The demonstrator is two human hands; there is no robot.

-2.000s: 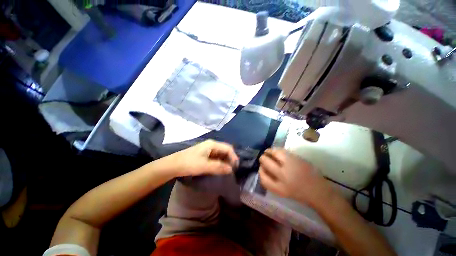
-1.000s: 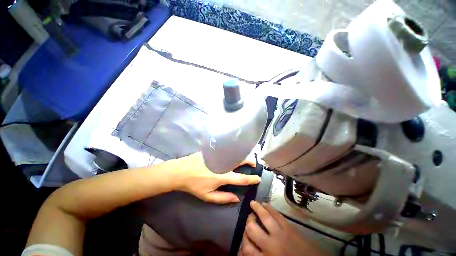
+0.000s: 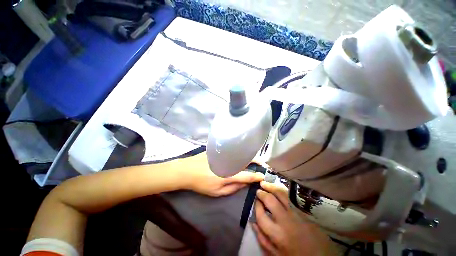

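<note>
A grey garment panel (image 3: pixel 207 215) with a dark band (image 3: pixel 248 205) along its right edge runs up to the white sewing machine head (image 3: pixel 320 155). My left hand (image 3: pixel 225 184) lies palm down on the panel, fingers extended toward the needle area; the white lamp partly hides it. My right hand (image 3: pixel 280 220) rests with bent fingers at the band's right edge, fingertips close to my left fingertips. Whether it pinches the cloth cannot be told. The needle and presser foot are not clearly visible. A light-grey pocket piece (image 3: pixel 182 105) lies on the white sheet to the left.
The lamp (image 3: pixel 239 135) stands left of the machine head. A wide white roll (image 3: pixel 385 75) sits on top. Patterned blue cloth (image 3: pixel 250 27) lines the table's back edge. A blue stool or side table (image 3: pixel 75 75) with dark folded pieces (image 3: pixel 117 17) is at far left.
The view first swung up and left over the machine. Since then my left hand has flattened, its fingers closer together, and both hands' fingertips have come closer together. The pocket piece and sheet have shifted.
</note>
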